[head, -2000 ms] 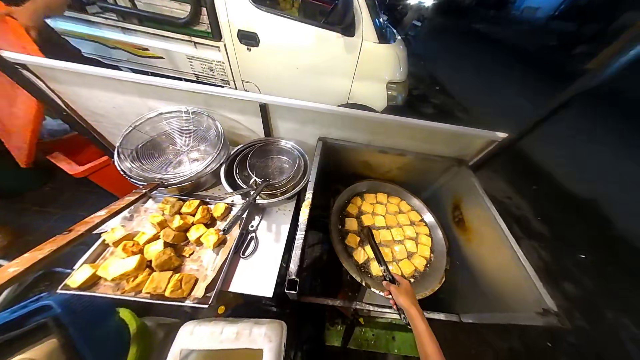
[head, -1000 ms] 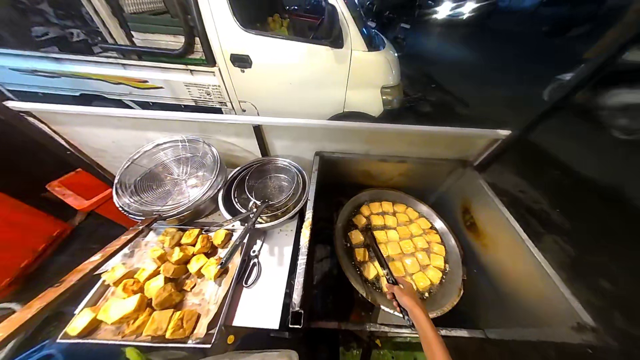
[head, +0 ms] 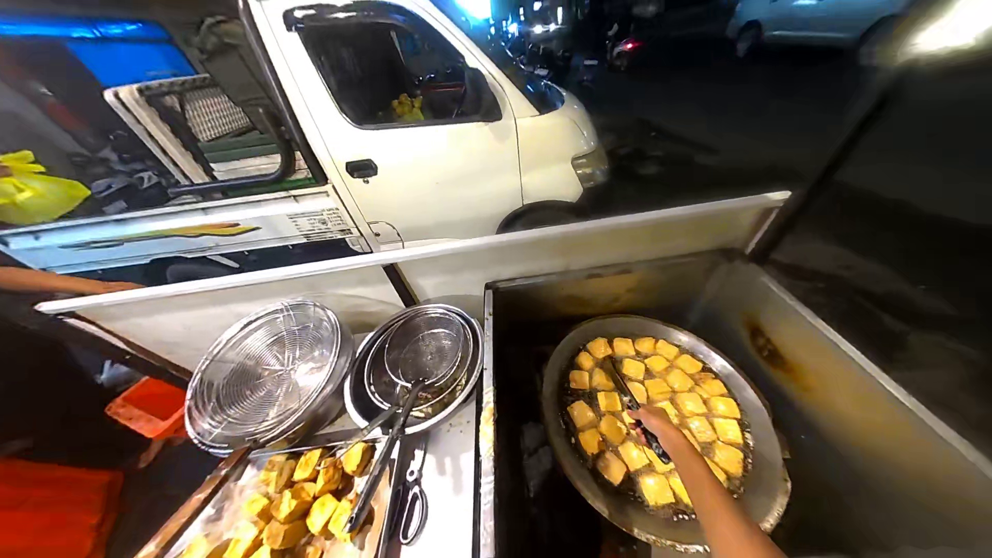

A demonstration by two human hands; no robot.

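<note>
My right hand point(head: 659, 430) is closed around the black handle of a long cooking utensil point(head: 629, 395), whose far end lies among the frying pieces. Beneath it is a large round metal wok point(head: 570, 457) of dark bubbling oil, filled with square yellow tofu-like pieces point(head: 690, 403). The wok sits inside a deep metal enclosure point(head: 837, 372). To its left, larger golden fried pieces point(head: 291, 504) are heaped on a paper-lined tray. My left hand is out of view.
Wire strainer baskets point(head: 267, 372) and nested metal bowls with a ladle-shaped strainer point(head: 426, 349) stand left of the enclosure. Black-handled scissors point(head: 414, 504) lie beside the tray. Another person's arm point(head: 70, 283) reaches the metal guard's left end. A white truck point(head: 449, 170) stands beyond.
The view has tilted up. My right hand still grips the utensil, whose far end has shifted toward the wok's upper left. Another person's forearm now shows at the guard's left end.
</note>
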